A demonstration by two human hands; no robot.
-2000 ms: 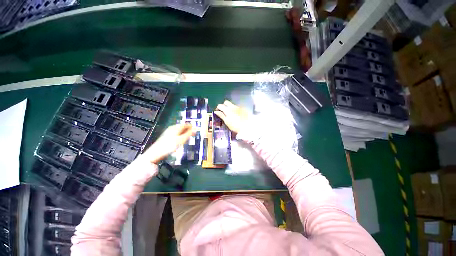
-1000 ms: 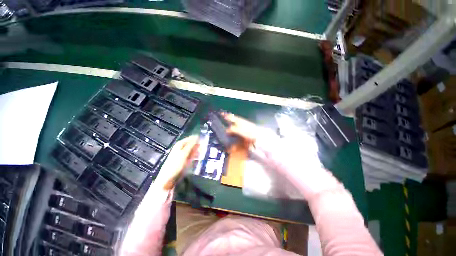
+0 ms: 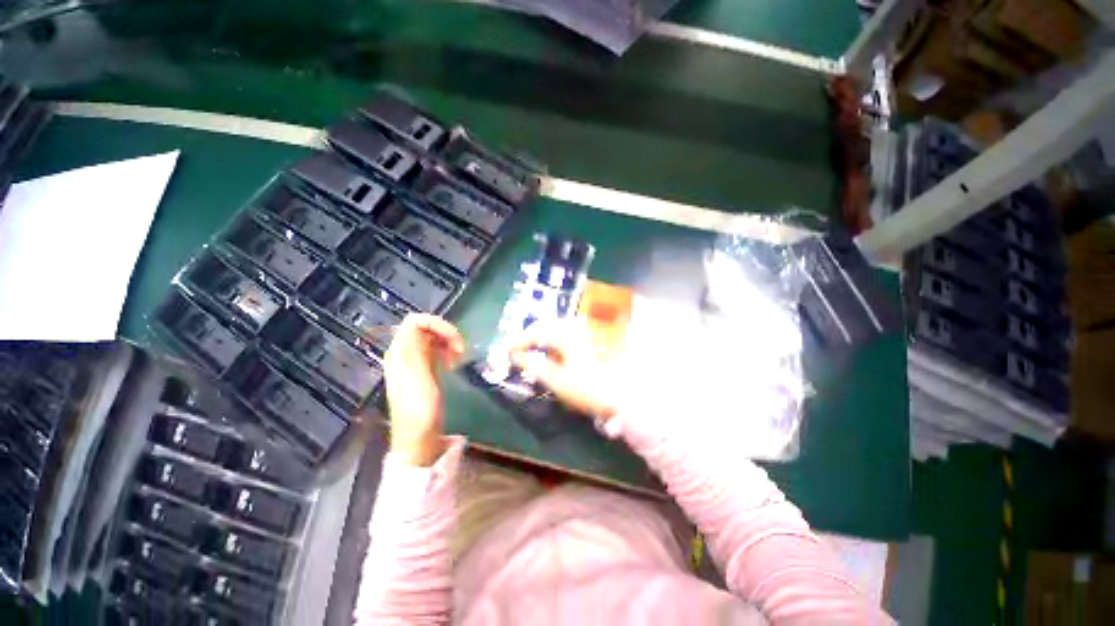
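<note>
My left hand (image 3: 419, 373) is raised beside the lower right edge of the blister tray, fingers curled; whether it holds anything is too blurred to tell. My right hand (image 3: 572, 371) has its fingertips at the lower part of the adhesive label sheet (image 3: 538, 297), which carries dark blocks; whether they grip anything is unclear. The orange jig or card (image 3: 608, 302) lies just right of the sheet, with no housing seen on it. Dark pieces (image 3: 520, 401) lie below the sheet, partly hidden by my right hand. The blister tray (image 3: 355, 261) holds two slanted rows of black housings.
A glaring clear bag (image 3: 761, 355) lies right of the orange piece, beside dark panels (image 3: 841, 291). A white paper (image 3: 76, 251) is at the left. Tray stacks stand at the lower left (image 3: 202, 508) and right (image 3: 978, 287). A pale post (image 3: 990, 171) slants across the right.
The dark housing at my right hand one second ago is no longer there; a housing now shows at the tray's upper right. My right hand has moved down to the sheet's lower end. The view has shifted.
</note>
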